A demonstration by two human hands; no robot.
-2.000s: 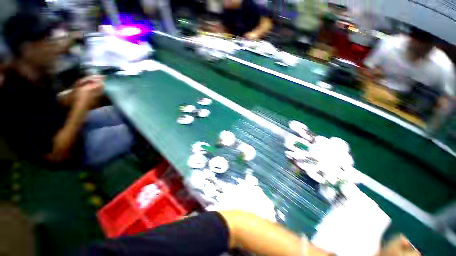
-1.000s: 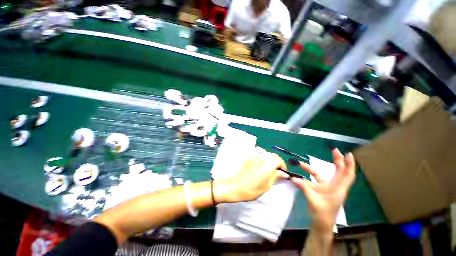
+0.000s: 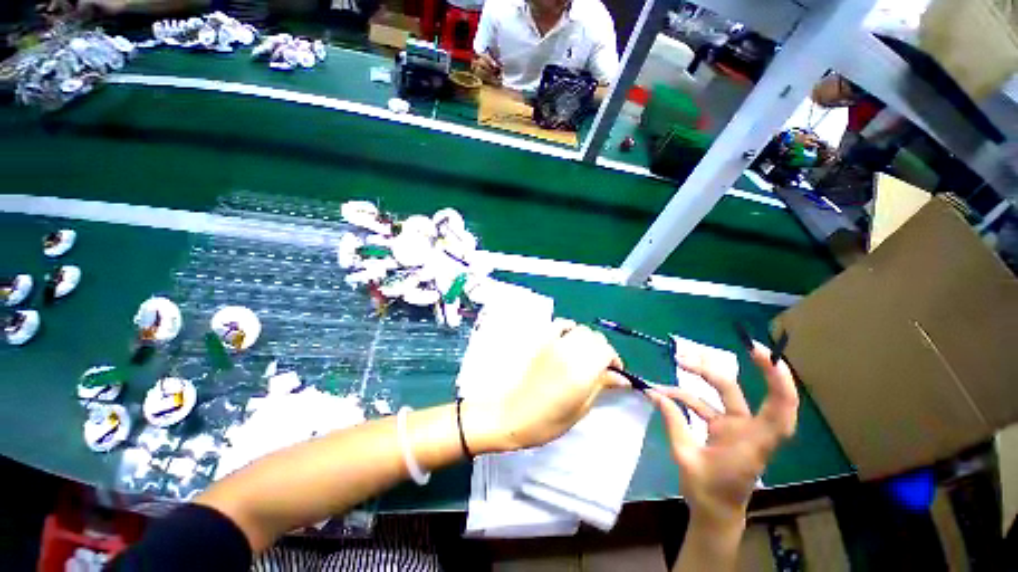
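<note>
My left hand (image 3: 558,391) is closed on a narrow black strip (image 3: 631,379) above stacked white sheets (image 3: 597,464). My right hand (image 3: 731,436) has its thumb side at the strip's other end, seemingly pinching it, with the other fingers spread. Small black pieces (image 3: 778,348) show at its raised fingertips; whether they are stuck or held I cannot tell. A heap of white pads (image 3: 296,430) lies left of the sheets, beside several round white housings (image 3: 170,401) with green boards.
A pile of white housings (image 3: 419,259) is on the ridged clear mat (image 3: 268,291). A thin dark tool (image 3: 633,332) lies behind my hands. A metal post (image 3: 731,151) rises beyond, a cardboard box (image 3: 910,346) stands right, a red bin (image 3: 84,536) lower left. A person (image 3: 547,50) sits opposite.
The view has swung right and steadied, bringing both hands into view. Since one second ago, my hands stay at the strip, and black pieces now show at my right fingertips.
</note>
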